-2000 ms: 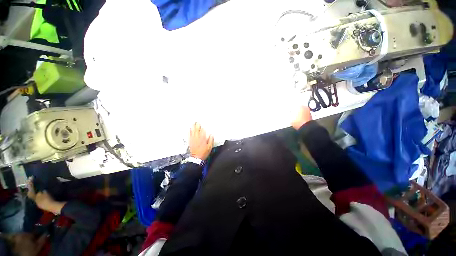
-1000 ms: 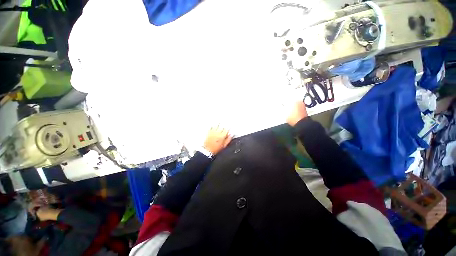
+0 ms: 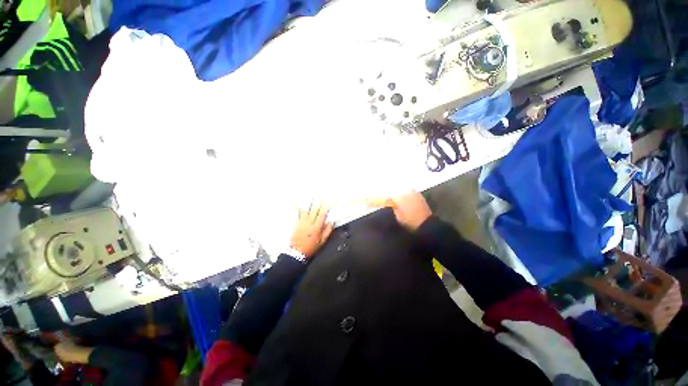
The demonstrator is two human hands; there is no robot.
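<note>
White fabric (image 3: 173, 158), overexposed, covers much of the white table in front of me; its edges are hard to see. My left hand (image 3: 310, 231) lies flat on it at the table's front edge, fingers somewhat apart. My right hand (image 3: 408, 209) is at the same edge, to the right of my left hand. Its fingers reach left over the white; whether they hold something is blurred. Black-handled scissors (image 3: 446, 149) lie on the table beside the sewing machine.
A cream sewing machine (image 3: 520, 56) stands at the right, another (image 3: 72, 249) at the left. Blue fabric lies behind (image 3: 219, 34) and hangs at the right (image 3: 547, 196). A brown crate (image 3: 637, 294) is at the lower right. Another person's hand (image 3: 72, 350) shows lower left.
My right hand has moved left, away from the scissors and closer to my left hand. The view has shifted, showing more blue fabric at the back.
</note>
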